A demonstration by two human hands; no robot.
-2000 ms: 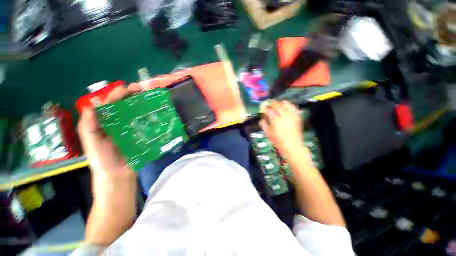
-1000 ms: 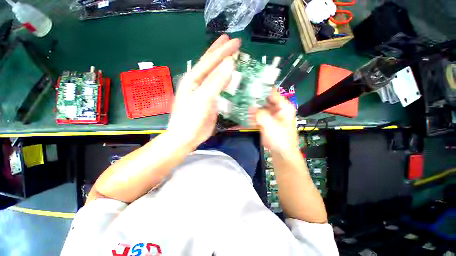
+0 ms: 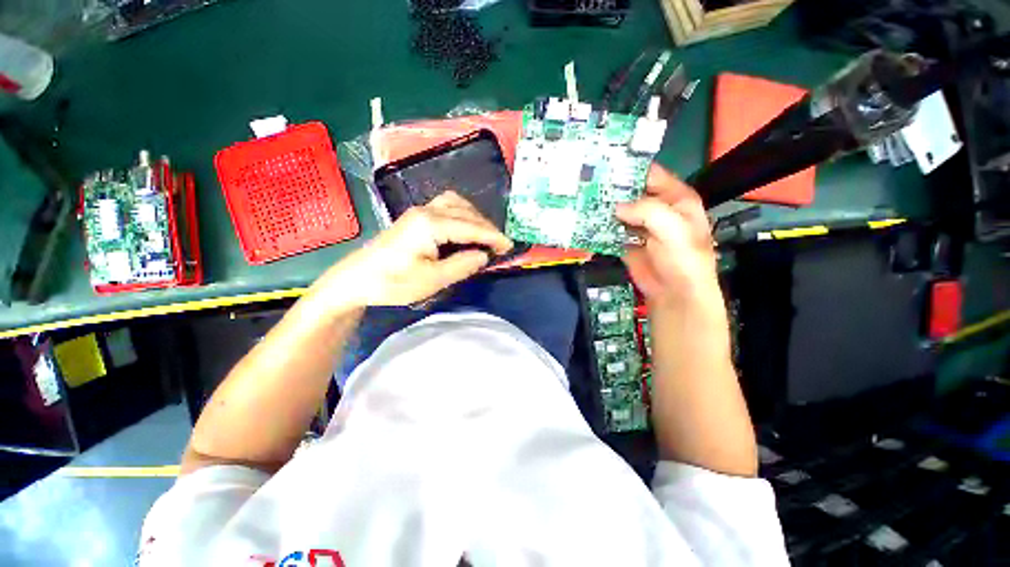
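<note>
My right hand (image 3: 669,235) grips a green circuit board (image 3: 578,177) by its lower right corner, with the chip and connector face up. The board is over the right part of the orange-red mat (image 3: 506,125). A black housing (image 3: 446,177) lies open on the mat, left of the board. My left hand (image 3: 434,250) is at the housing's lower edge, its fingers bent, with fingertips close to the board's lower left corner. I cannot tell whether the left fingers hold the housing or anything small.
A red perforated plate (image 3: 288,193) and stacked boards in red holders (image 3: 130,230) lie left. A thick black tube (image 3: 775,144) slants in from the right over an orange-red pad (image 3: 758,122). Small black parts (image 3: 453,42) are piled behind. A wooden box (image 3: 725,16) is at the rear.
The hands have moved apart. The board, earlier between both hands, is now flat in my right hand, further right. My left hand has dropped to the housing, which now shows.
</note>
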